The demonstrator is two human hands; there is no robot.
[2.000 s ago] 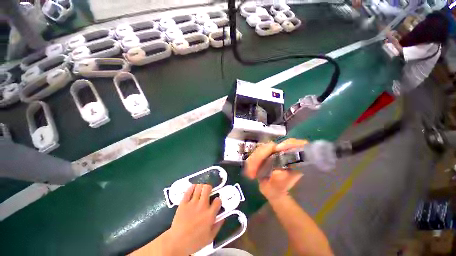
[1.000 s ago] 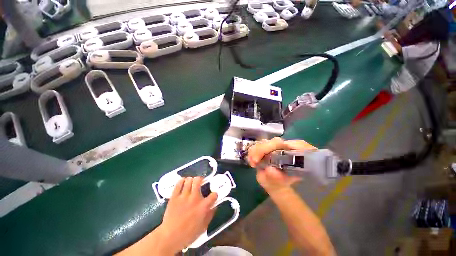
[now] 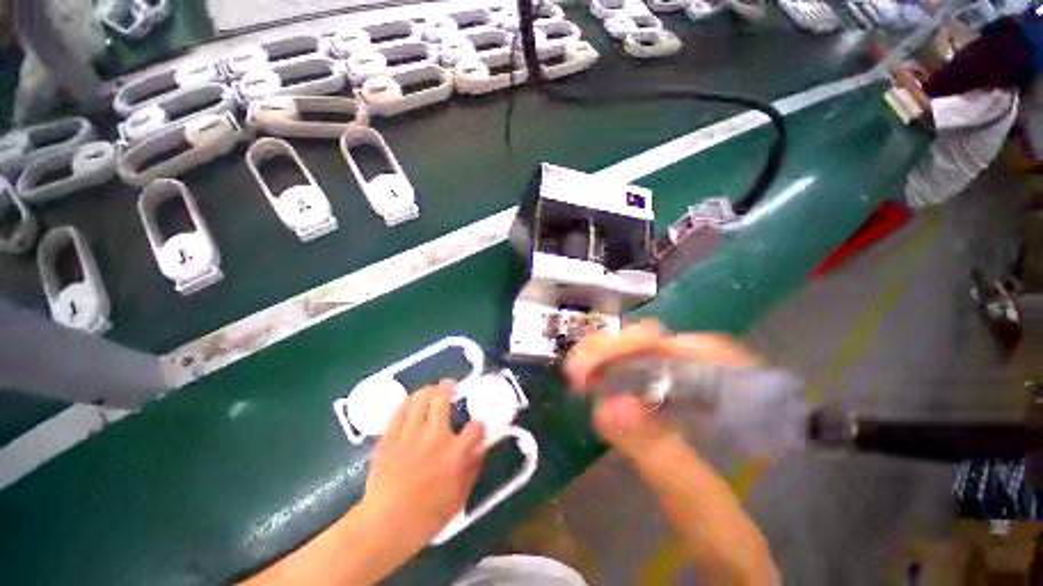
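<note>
My right hand holds the electric screwdriver roughly level, blurred, at the front tray of the screw feeder. The screwdriver's tip is hidden by my fingers. Two white oval housings lie side by side on the green bench, one with its round end at the left, the other with its round end near the feeder. My left hand rests over both housings with fingers slightly spread. Whether it grips one is hidden.
Rows of white housings lie on the dark green conveyor beyond the pale rail. A second grey tool with a black cable stands beside the feeder. A grey post is at left. A person is at upper right.
The conveyor's housings have shifted right in view. The two bench housings and my left hand appear slightly further left and up. The screwdriver stays by the feeder tray, now blurred.
</note>
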